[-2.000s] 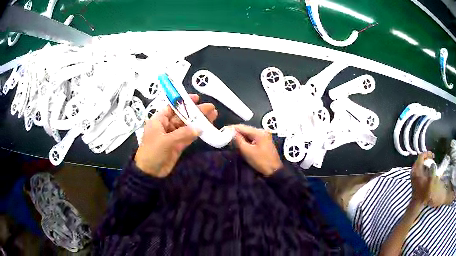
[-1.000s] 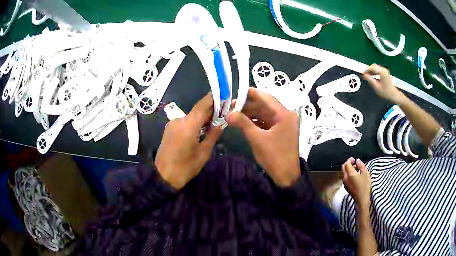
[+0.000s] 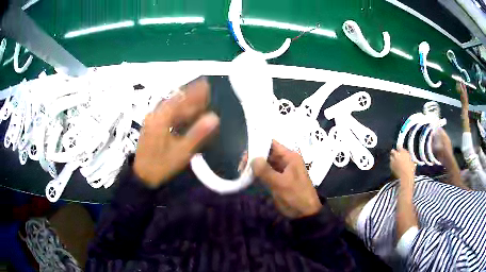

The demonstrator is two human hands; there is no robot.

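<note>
My right hand (image 3: pixel 288 178) grips a white curved housing (image 3: pixel 259 119) near its bend. The housing stands upright, its broad end up over the belt's edge rail and its hooked thin end curving left. My left hand (image 3: pixel 173 133) is blurred, left of the housing, with fingers apart and nothing seen in it. Its fingers do not touch the housing. White shell covers lie in a large heap (image 3: pixel 69 127) on the left of the black bench and in a smaller heap (image 3: pixel 346 125) on the right.
A green conveyor belt (image 3: pixel 176 40) runs behind a white rail (image 3: pixel 160 69), carrying curved housings (image 3: pixel 367 42), some with blue patches. A grey bar (image 3: pixel 42 42) crosses at upper left. A co-worker in a striped top (image 3: pixel 442 212) is at right, beside stacked curved housings (image 3: pixel 418 135).
Both hands held two curved pieces together; now my left hand is off them, and the right holds one hooked housing. Housings on the belt have shifted left. The co-worker's hand has left the belt edge.
</note>
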